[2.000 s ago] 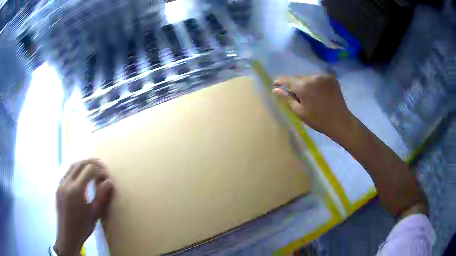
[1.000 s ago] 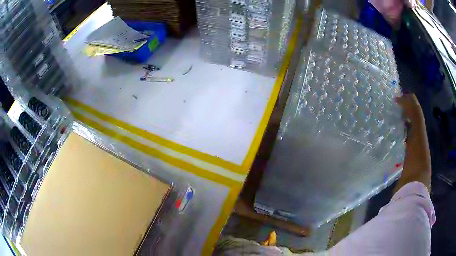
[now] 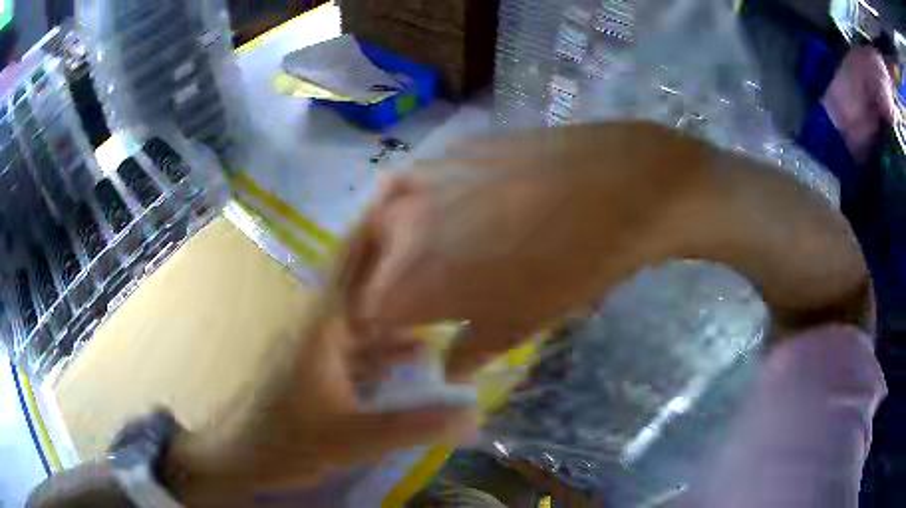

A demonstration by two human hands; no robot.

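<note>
My right hand [image 3: 427,248] reaches from the right across the centre, blurred. My left hand [image 3: 338,407], with a watch on the wrist, comes from the lower left, also blurred. The hands are close together and overlap in view; whether either holds anything cannot be told. A tan cardboard sheet [image 3: 189,308] lies at the left, partly behind my left hand. Beyond it is a slotted clear tray [image 3: 70,248] with dark discs in rows. A clear dimpled tray stack [image 3: 666,347] is at the right, partly behind my right arm.
A blue bin [image 3: 397,107] with papers [image 3: 343,71] stands at the back. A small dark tool [image 3: 389,150] lies near it. Behind are a dark brown cardboard stack [image 3: 417,35] and clear tray stacks [image 3: 164,69]. Part of a person [image 3: 862,94] shows at far right. Yellow tape marks the table.
The view first swung right, then slightly back left. My right hand has left the far side of the clear stack and come to the centre. My left hand has come into view beside it.
</note>
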